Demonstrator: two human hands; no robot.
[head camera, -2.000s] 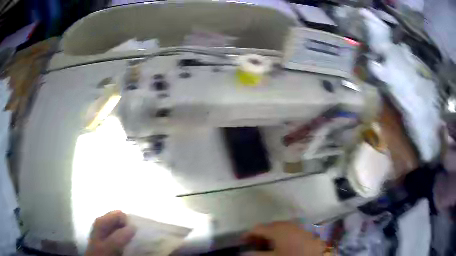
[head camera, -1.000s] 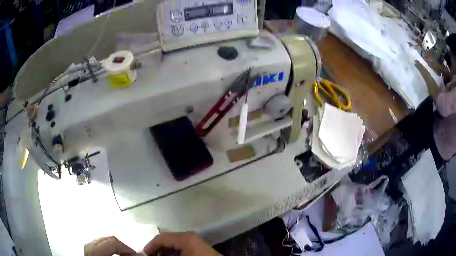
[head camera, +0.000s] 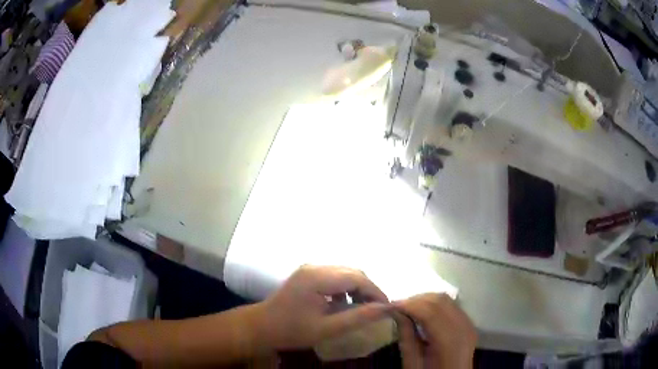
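A large white fabric panel (head camera: 310, 194) lies on the machine table, glaring under the lamp (head camera: 361, 72), and reaches to the needle area (head camera: 431, 162). My left hand (head camera: 317, 306) and my right hand (head camera: 440, 328) meet at the panel's front edge. Their fingertips pinch a small pale fabric piece (head camera: 357, 340) that hangs below them. The exact grip of each finger is partly hidden.
A stack of cut panels (head camera: 83, 115) lies at left, above a grey bin (head camera: 148, 288) holding white pieces (head camera: 94, 306). A mobile phone (head camera: 530, 212) and red-handled snips (head camera: 611, 221) lie at right. A yellow-white thread spool (head camera: 583, 105) stands behind.
The view has swung left, bringing the panel stack and bin into sight. My hands, apart two seconds ago, are together on the small piece.
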